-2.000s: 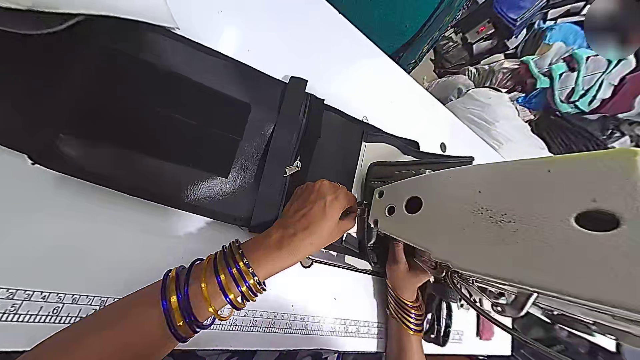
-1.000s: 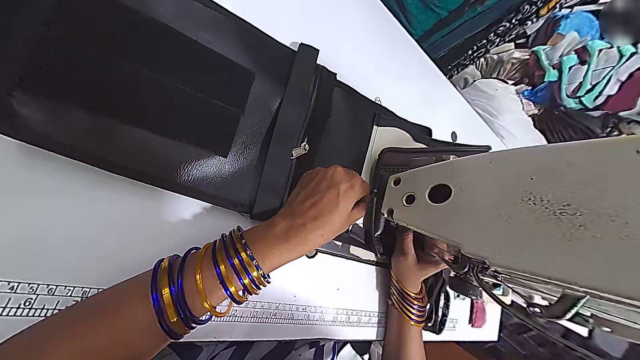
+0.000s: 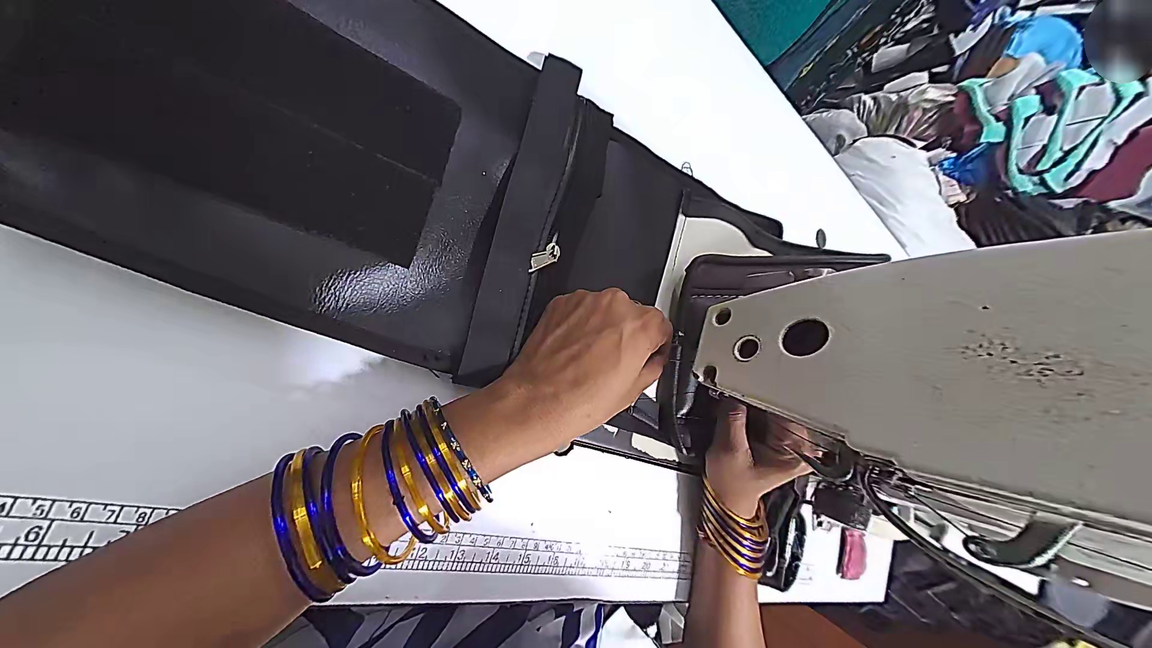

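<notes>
A large black leather-like piece (image 3: 387,225) with a zipper and metal zipper pull (image 3: 544,256) lies across the white table. My left hand (image 3: 594,355), with blue and gold bangles at the wrist, is closed at the piece's stitched dark edge (image 3: 688,315), beside the sewing machine head (image 3: 900,360); its fingertips are turned away from view. Under the machine arm, my right hand (image 3: 747,454) holds the dark work from below, its fingers partly hidden by the machine. The needle and presser foot cannot be seen.
A measuring tape (image 3: 504,553) runs along the near edge of the white table (image 3: 225,360). A small pink object (image 3: 852,553) sits near the right end. Heaped cloth and bags (image 3: 1035,135) lie beyond the table at the upper right. Cables hang along the machine arm.
The view has moved somewhat closer to the work. Both hands stay at the machine, in nearly the same places on the black piece.
</notes>
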